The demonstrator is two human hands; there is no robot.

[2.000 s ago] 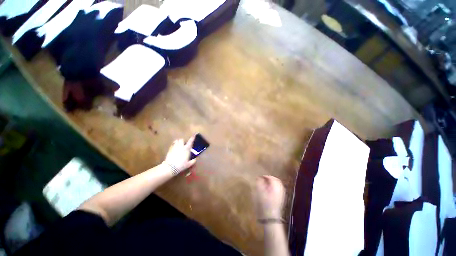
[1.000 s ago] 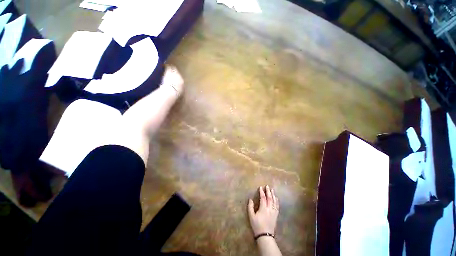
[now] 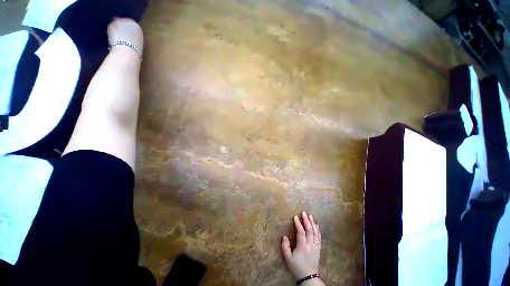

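My left hand (image 3: 125, 34) is at the upper left, against the dark side of a cut stack (image 3: 100, 19). Its fingers are hidden or blurred, so its grip cannot be told. A curved strip (image 3: 53, 92) with a white top lies left of my left forearm. A white-topped piece (image 3: 22, 195) lies below it, partly behind my sleeve. My right hand (image 3: 305, 246) rests palm down on the brown table (image 3: 246, 123), empty, with its fingers somewhat apart.
A tall dark maroon stack with a white top (image 3: 423, 201) stands right of my right hand. More dark stacks (image 3: 483, 223) stand beyond it. A black rectangular thing (image 3: 185, 271), perhaps the phone, lies at the bottom edge.
My left hand has let go of the phone and reached far forward to the upper-left stacks. My right hand, curled at first, now lies flat with its fingers spread. The view has shifted.
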